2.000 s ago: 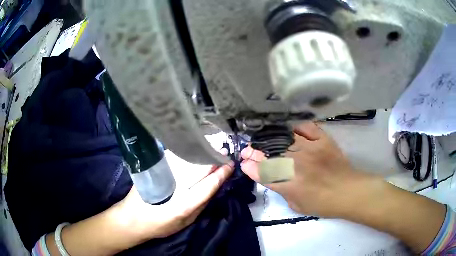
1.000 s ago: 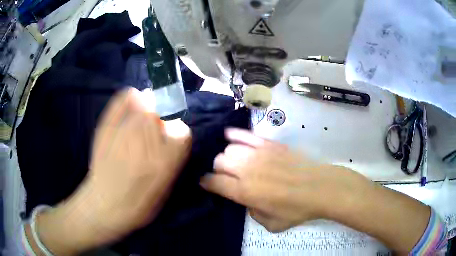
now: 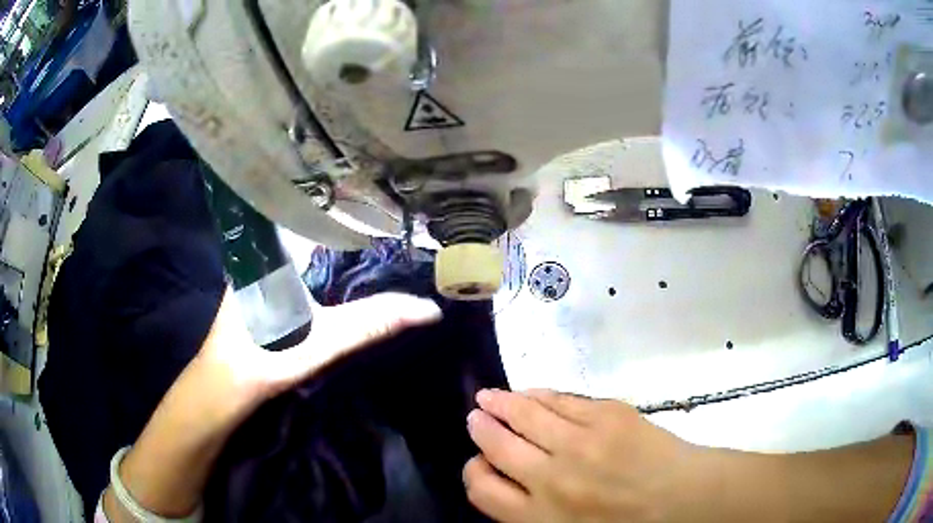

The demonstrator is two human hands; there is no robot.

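The dark navy garment piece (image 3: pixel 133 296) covers the left side and runs under the machine head (image 3: pixel 552 82). My left hand (image 3: pixel 297 352) lies flat on the cloth, thumb and fingers spread, partly behind the lamp (image 3: pixel 256 271). My right hand (image 3: pixel 573 455) is at the cloth's right edge, nearer me, with its fingertips on that edge; whether they pinch it is unclear. The cream tension knob (image 3: pixel 469 272) hides part of the sewing area. The presser foot and needle cannot be made out clearly.
Thread snips (image 3: pixel 655 202) lie on the machine bed (image 3: pixel 634 327). Scissors (image 3: pixel 844 271) and a pen (image 3: pixel 888 296) are at far right. A handwritten paper note (image 3: pixel 778 102) with a round grey disc (image 3: pixel 921 97) hangs at upper right. A white ribbed dial (image 3: pixel 360 41) is on the head.
Both hands first left the needle area. Since then my left hand has moved onto the cloth near the needle area and opened flat, and my right hand has moved nearer me along the cloth edge. The view shifted.
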